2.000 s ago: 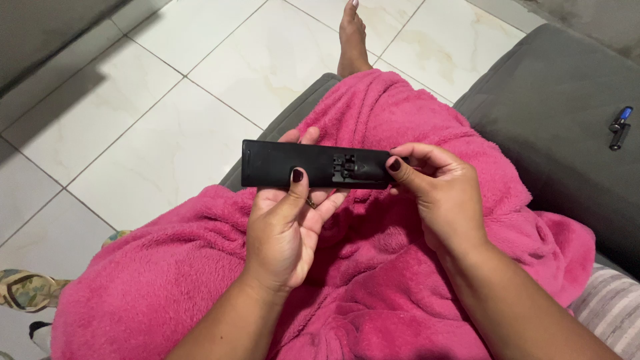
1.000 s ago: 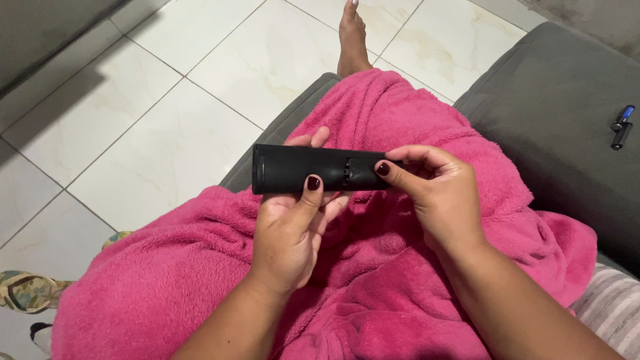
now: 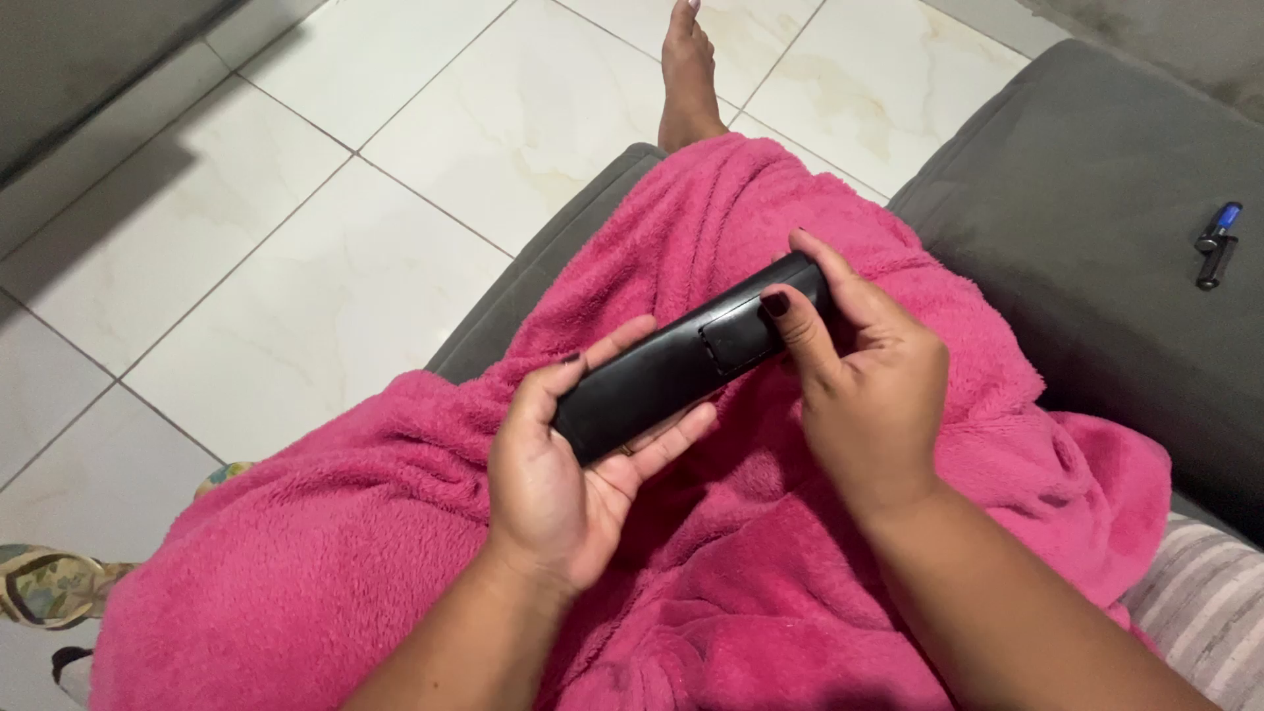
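Observation:
A black plastic remote control [image 3: 642, 390] lies tilted across my two hands above my lap, its back side facing up and its right end higher in the view. My left hand [image 3: 563, 474] cradles the left end, with fingers beneath and along the far edge. At the right end, my right hand [image 3: 869, 375] grips the remote, the thumb on the battery cover [image 3: 741, 333]. The cover sits in its opening, with a thin seam visible around it. The remote's button side is hidden underneath.
A pink fleece blanket [image 3: 296, 553] covers my lap. On the grey sofa cushion [image 3: 1096, 178] at the right lie two small cylindrical things, probably batteries [image 3: 1217, 245]. A bare foot [image 3: 689, 89] rests beyond the blanket. Patterned footwear [image 3: 49, 588] is on the tiled floor at lower left.
The battery cover now sits over the compartment, which showed uncovered two seconds ago. The remote has turned from level to slanting, its right end farther up, and my left hand has shifted to its left end.

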